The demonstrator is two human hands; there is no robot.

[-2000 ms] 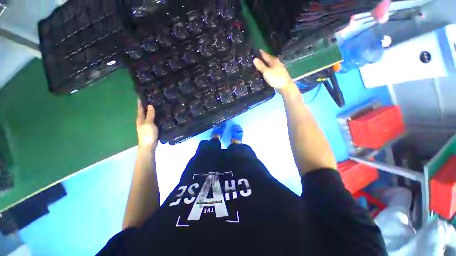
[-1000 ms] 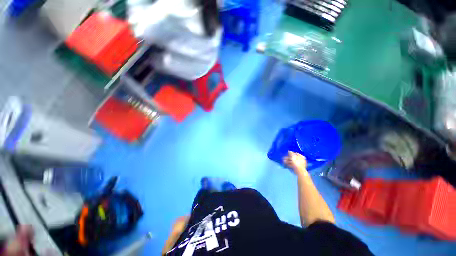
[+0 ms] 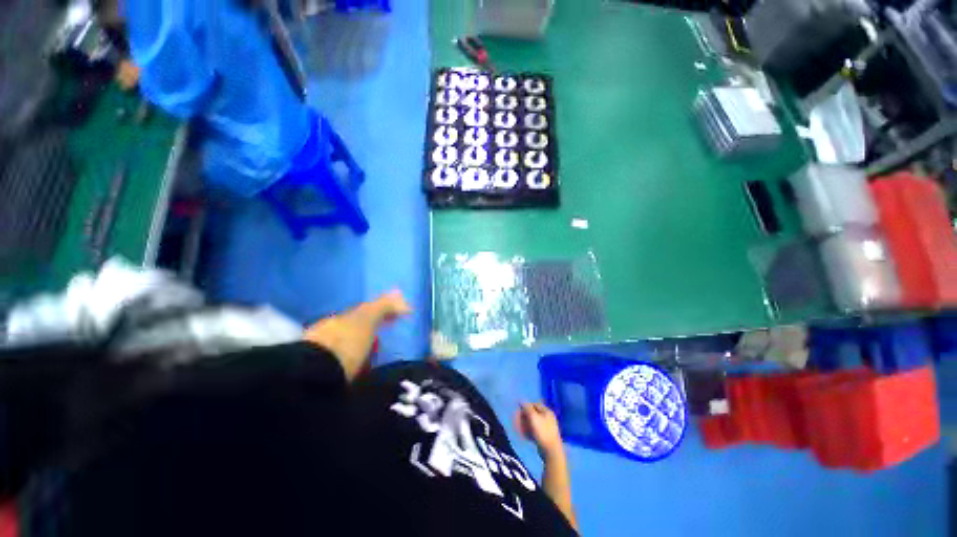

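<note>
A black blister tray point(image 3: 491, 197) lies on the green bench point(image 3: 656, 210), with silver-white ring-shaped modules with dark centres in its pockets. Nearer me, a glaring clear tray or bag point(image 3: 477, 299) lies beside a small-parts tray point(image 3: 564, 298) with a fine dark grid. My left hand point(image 3: 386, 307) is in the air just left of the bench edge, blurred, touching no tray. My right hand point(image 3: 537, 424) is low beside my body, fingers curled, left of a blue stool point(image 3: 642, 409) and apart from its seat. I see nothing held; the fingers are unclear.
Red-handled pliers or cutters point(image 3: 474, 50) lie behind the module tray. A phone point(image 3: 763, 207), clear boxes point(image 3: 858, 264) and red baskets point(image 3: 911, 236) are on the right. More red baskets point(image 3: 866, 417) are on the floor. A person in blue point(image 3: 226, 100) sits at upper left; a grey-white sleeve point(image 3: 157, 309) is at left.
The view has turned from the black trays I held, past the floor, to this bench. My right hand was at the blue stool a second ago and is now apart from it. My left hand has come up.
</note>
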